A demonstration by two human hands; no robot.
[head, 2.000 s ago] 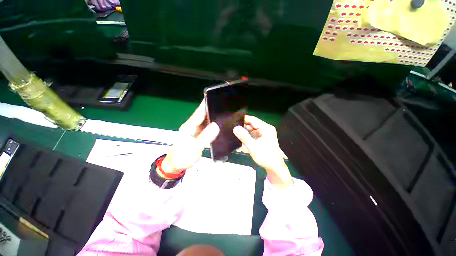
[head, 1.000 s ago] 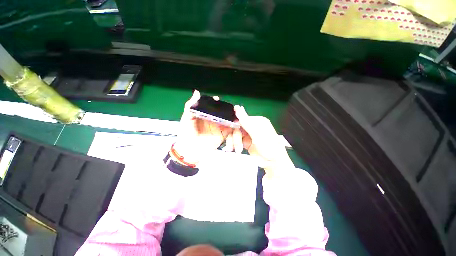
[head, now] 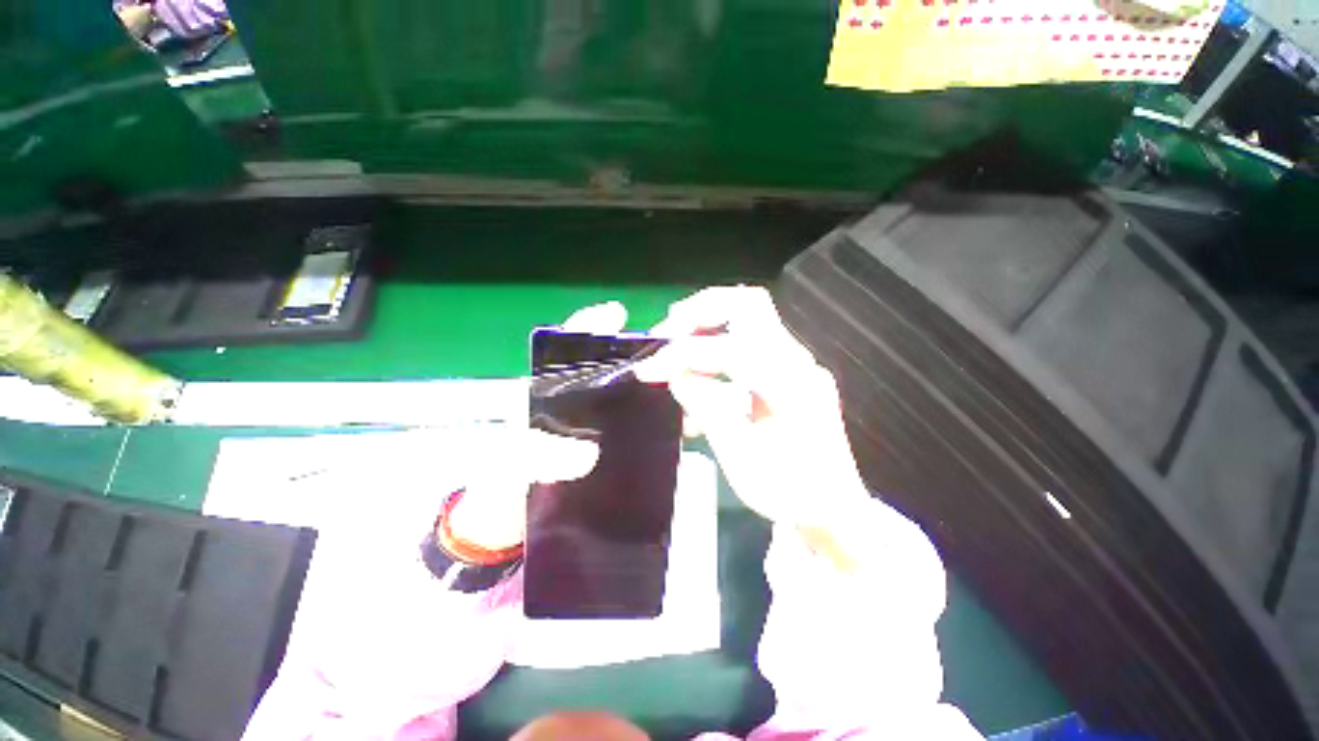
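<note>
A phone with a glossy black screen (head: 605, 507) is upright in front of me, face towards me. My left hand (head: 557, 458) holds it from its left side, the thumb lying on the screen and fingertips showing behind the top edge. My right hand (head: 745, 384) is at the phone's upper right corner with bent fingers. Pale streaks run across the top of the screen beside these fingertips; I cannot tell if they are reflections or a film. Both hands are overexposed.
White paper (head: 694, 579) lies under the phone. An empty-pocketed black tray (head: 145, 594) is at left, and tall stacked black trays (head: 1070, 362) at right. Another tray (head: 188, 311) with phone assemblies (head: 318, 278) lies on the green strip behind. A yellow-wrapped post (head: 80, 355) stands at left.
The phone has turned from a flat, edge-on pose to upright, screen facing me, and is nearer. My right hand has moved to its upper right corner. The head view has shifted.
</note>
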